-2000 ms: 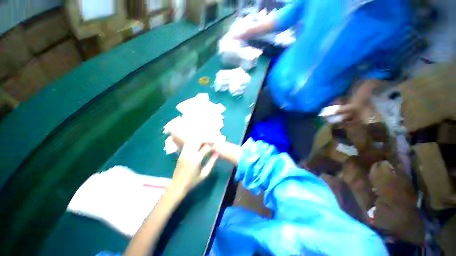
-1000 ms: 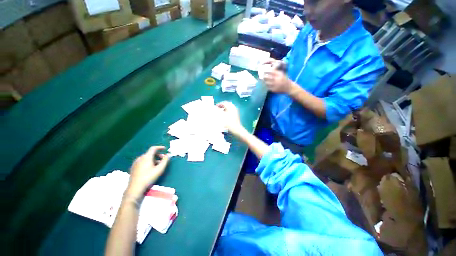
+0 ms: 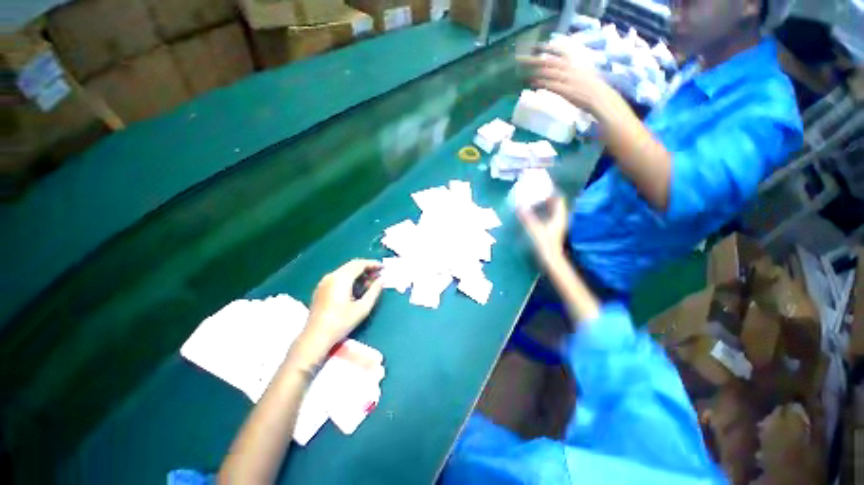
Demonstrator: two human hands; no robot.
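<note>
Small white leaflets lie in a loose, spread heap on the green bench top. My left hand is at the heap's near left edge, fingers curled around a dark gap; whether it grips a leaflet cannot be told. My right hand, blurred, is beyond the heap at the bench's right edge and holds a small white piece, perhaps a leaflet bundle. Flat white cartons lie fanned at the near left. More cartons with red parts lie beside my left forearm, which partly covers them.
Small white stacks and a yellow ring are farther up the bench. A person in a blue smock stands at the right, one hand over a white block. Brown boxes stand behind the line. Cardboard waste lies at lower right.
My right hand has moved from the heap up the bench, now with a white piece. My left hand has come to the heap's edge. The other person has raised an arm. The view has shifted.
</note>
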